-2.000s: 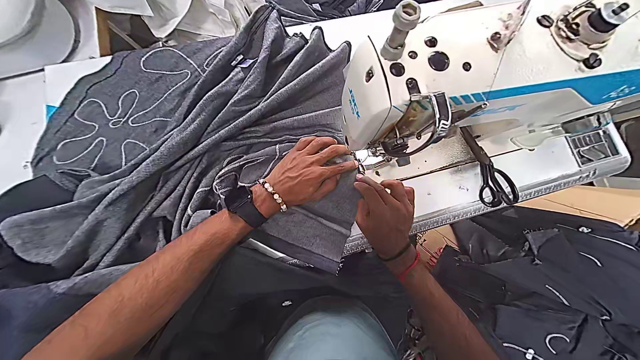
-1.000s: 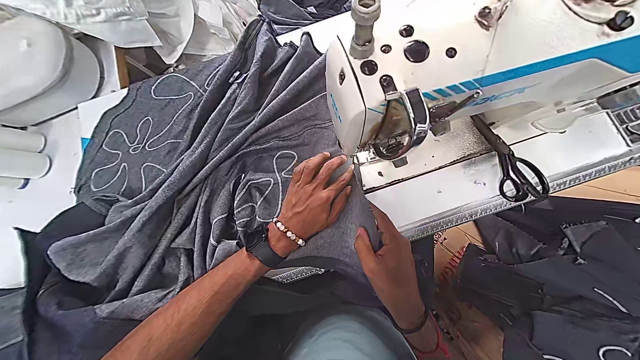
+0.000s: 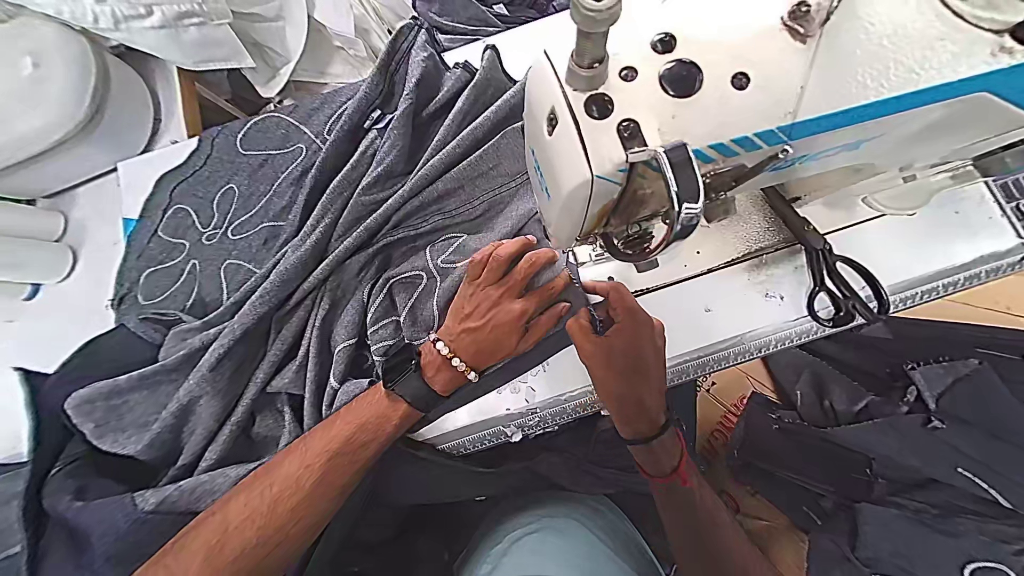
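Note:
A grey knit fabric garment (image 3: 320, 264) with looping pale cord stitching lies bunched left of the white sewing machine (image 3: 656, 160). My left hand (image 3: 508, 304) rests flat on the fabric, fingers spread, just left of the presser foot (image 3: 588, 254). Close to the foot's near side, my right hand (image 3: 620, 340) pinches the fabric's edge between thumb and fingers. The needle is hard to make out behind the metal guard.
Black-handled scissors (image 3: 840, 288) lie on the machine bed, right of the foot. A measuring tape strip (image 3: 736, 352) runs along the table's front edge. Dark fabric pieces (image 3: 880, 440) are heaped at lower right over cardboard. White thread cones (image 3: 32, 256) and white cloth stand at left.
My right hand, lower along the fabric's edge one second ago, is now back up close to the presser foot with its fingers curled in. My left hand stays on the fabric.

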